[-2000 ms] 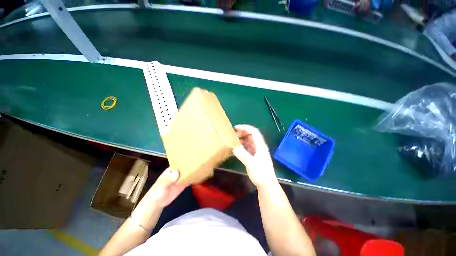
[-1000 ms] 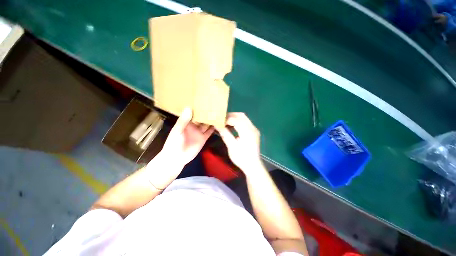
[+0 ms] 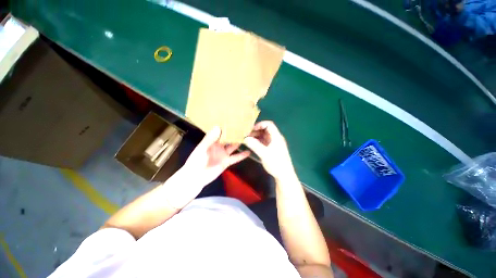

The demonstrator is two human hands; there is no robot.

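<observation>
A plain tan small carton [image 3: 231, 81] is held out over the bench's near edge, its broad side facing me and a notch in its right edge. My left hand [image 3: 209, 160] grips its lower end, thumb on the near face. My right hand [image 3: 267, 146] has its fingertips at the carton's lower right corner. The underside of the carton and the fingers behind it are hidden. A small end of the white perforated strip [image 3: 219, 23] shows beyond the carton's far edge.
On the green bench [image 3: 304, 89] lie yellow rubber bands [image 3: 163, 54], tweezers [image 3: 345, 124], a blue parts bin [image 3: 367, 175] and a clear plastic bag [image 3: 479, 179]. An open supply carton [image 3: 151, 146] with tan pieces, a large carton [image 3: 60, 108] and a red stool [image 3: 351, 263] are below.
The carton has been turned from a slant to notched edge right, then tilted slightly rightward. My right hand has moved from its side to its lower corner. The view has rotated.
</observation>
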